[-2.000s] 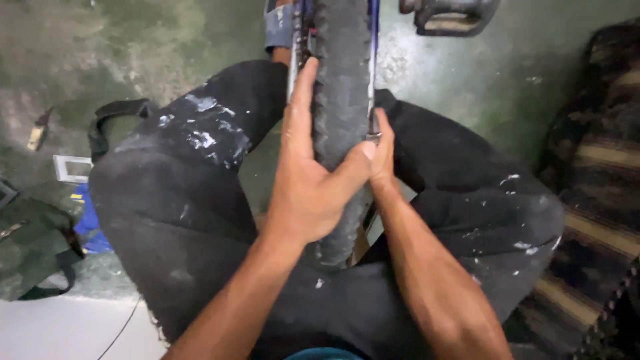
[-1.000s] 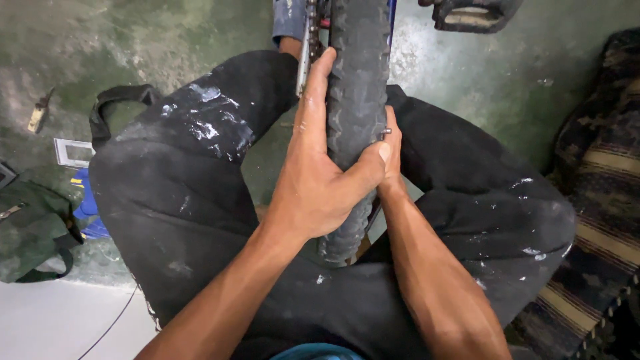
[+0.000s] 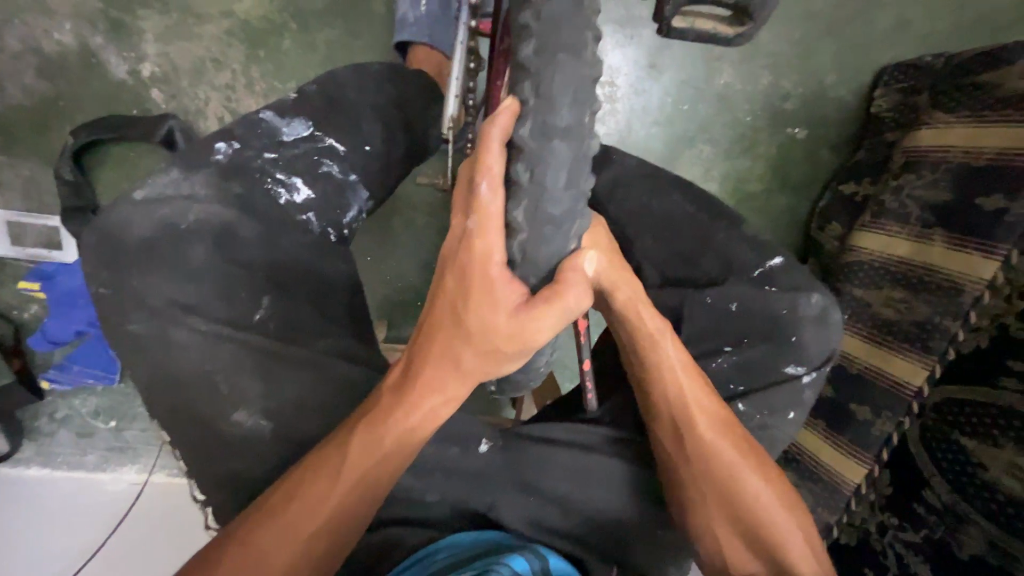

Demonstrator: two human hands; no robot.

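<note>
A knobby black bicycle tire [image 3: 554,136] stands upright between my spread legs. My left hand [image 3: 496,296] is wrapped over it, its fingers along the left side and its thumb across the tread to the right. On the tire's right side is my right hand [image 3: 608,260], close to the left thumb; its fingers are mostly hidden behind the tire and thumb. Below the right hand a thin dark rod with red marks [image 3: 586,364] points down; whether that hand holds it is hidden. The bicycle chain [image 3: 472,88] runs left of the tire, beside a silver frame tube [image 3: 455,88].
A black pedal [image 3: 714,22] is at the top right. Patterned striped cushions [image 3: 920,248] lie at the right. Another person's foot and trouser cuff [image 3: 426,32] are beyond the chain. At the left lie a black strap [image 3: 116,132], a blue item [image 3: 72,328] and a white-framed object [image 3: 36,236].
The dark rod with red marks has come into sight below my right hand. My left hand remains around the tire. The view has shifted somewhat.
</note>
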